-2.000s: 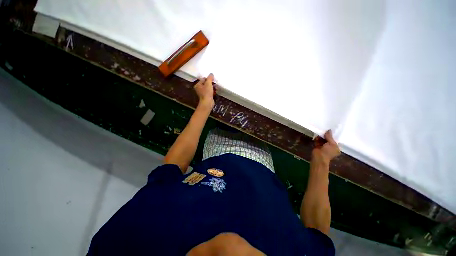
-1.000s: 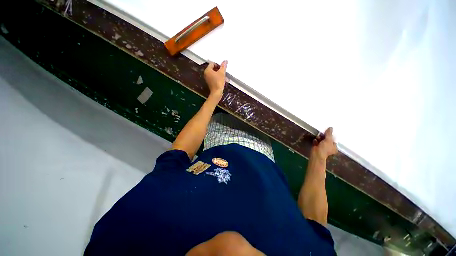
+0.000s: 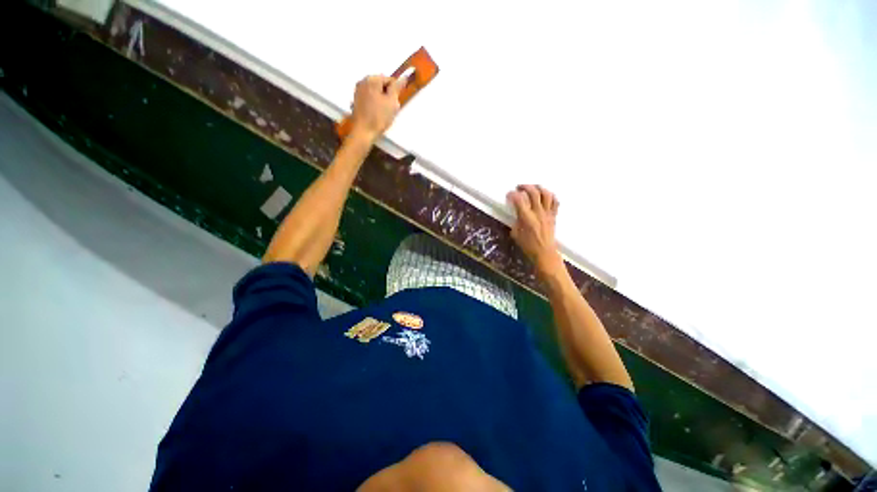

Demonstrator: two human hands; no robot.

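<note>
White fabric (image 3: 654, 125) lies over the table, its edge running slantwise along the near side. An orange fabric weight (image 3: 419, 73) lies across the fabric edge at the upper middle. My left hand (image 3: 376, 104) is closed around the weight's handle and hides its middle. The weight's lower end shows beside my wrist. My right hand (image 3: 535, 211) lies palm down on the fabric edge, right of the weight, with fingers a little bent and holding nothing that I can see.
The worn brown table edge (image 3: 288, 135) carries white chalk-like writing. Below it runs a dark green strip (image 3: 192, 159) with scraps on it. Pale floor (image 3: 106, 317) shows at the lower left. A white piece (image 3: 88, 9) is at the top left corner.
My left hand has let go of the fabric edge, moved up and left, and taken hold of the orange weight. My right hand has released its pinch and moved left along the edge.
</note>
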